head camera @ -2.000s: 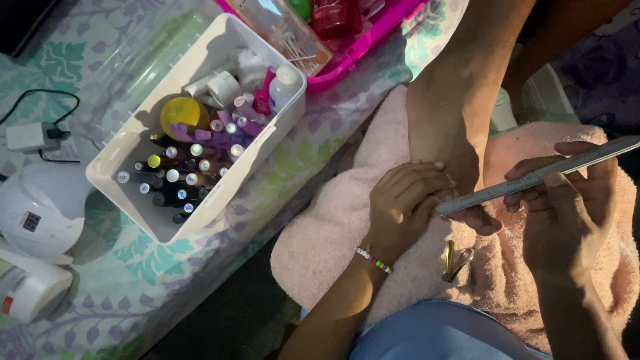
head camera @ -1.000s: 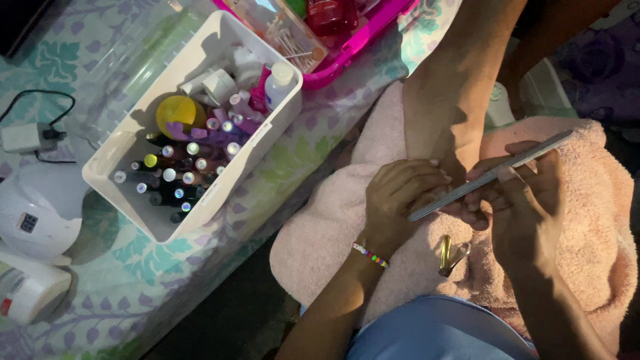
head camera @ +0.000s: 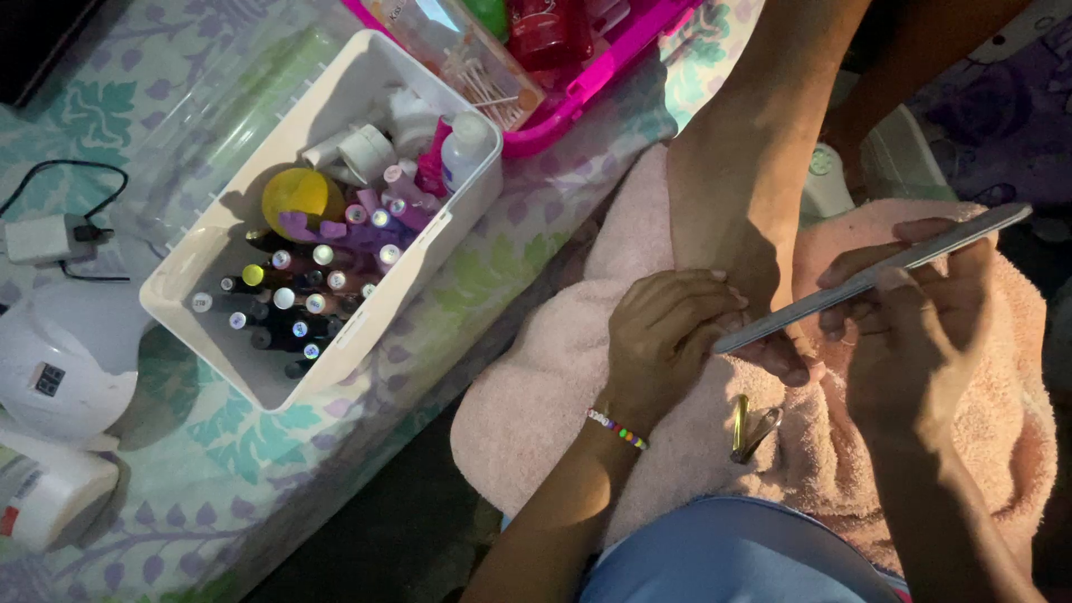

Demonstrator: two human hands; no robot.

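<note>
A person's bare foot (head camera: 783,356) rests on a pink towel (head camera: 536,360) over my lap. My left hand (head camera: 666,339), with a beaded bracelet (head camera: 618,430) at the wrist, holds the toes of that foot. In my right hand (head camera: 913,343) is a long grey nail file (head camera: 871,280), slanting up to the right; its lower left end lies at the toes beside my left fingers. Just below the foot, an opened metal nail clipper (head camera: 741,427) lies on the towel.
To the left, a white bin (head camera: 352,356) of nail polish bottles (head camera: 285,297) stands on a flowered cloth (head camera: 318,469). Behind it is a pink tray (head camera: 578,105) with a box of cotton swabs (head camera: 481,84). A white nail lamp (head camera: 71,360) and a white bottle (head camera: 63,502) sit at far left.
The nail file and my right hand have shifted back and forth; the file is now farther up and right than one second ago. My left hand stays at the toes.
</note>
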